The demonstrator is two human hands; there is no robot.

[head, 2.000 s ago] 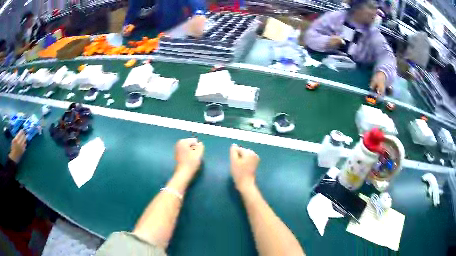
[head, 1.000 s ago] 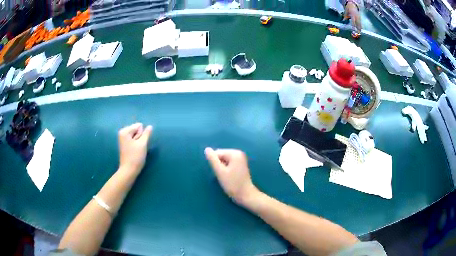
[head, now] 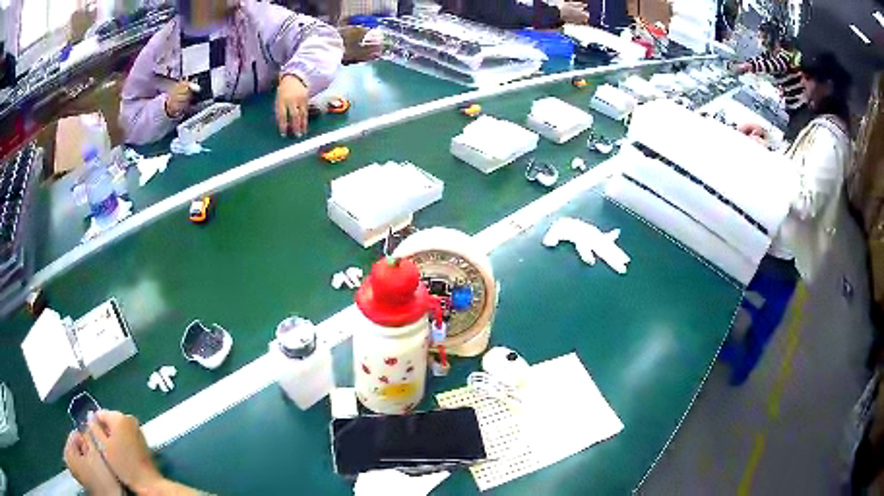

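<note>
My left hand (head: 87,467) and my right hand (head: 126,449) are close together at the lower left edge, fingers curled; whether they hold anything is hidden. A charging case (head: 83,409) shows just beyond the fingertips; contact is unclear. To the right, a pair of white earbuds (head: 162,378) and another charging case (head: 206,345) with a dark interior lie on the green belt. An open white retail box (head: 105,336) stands behind them, its lid leaning beside the tray.
A white bottle with a red cap (head: 392,363), a smaller bottle (head: 301,366), a round tray (head: 475,300), a black phone (head: 407,442) and a paper (head: 562,421) are at centre. A white glove (head: 587,242) and stacked trays (head: 703,184) lie right. Workers are across the belt and far right.
The view has swung to the right. My hands, earlier apart over the bench, are now close together at the lower left. The bottles and phone now appear nearer the centre.
</note>
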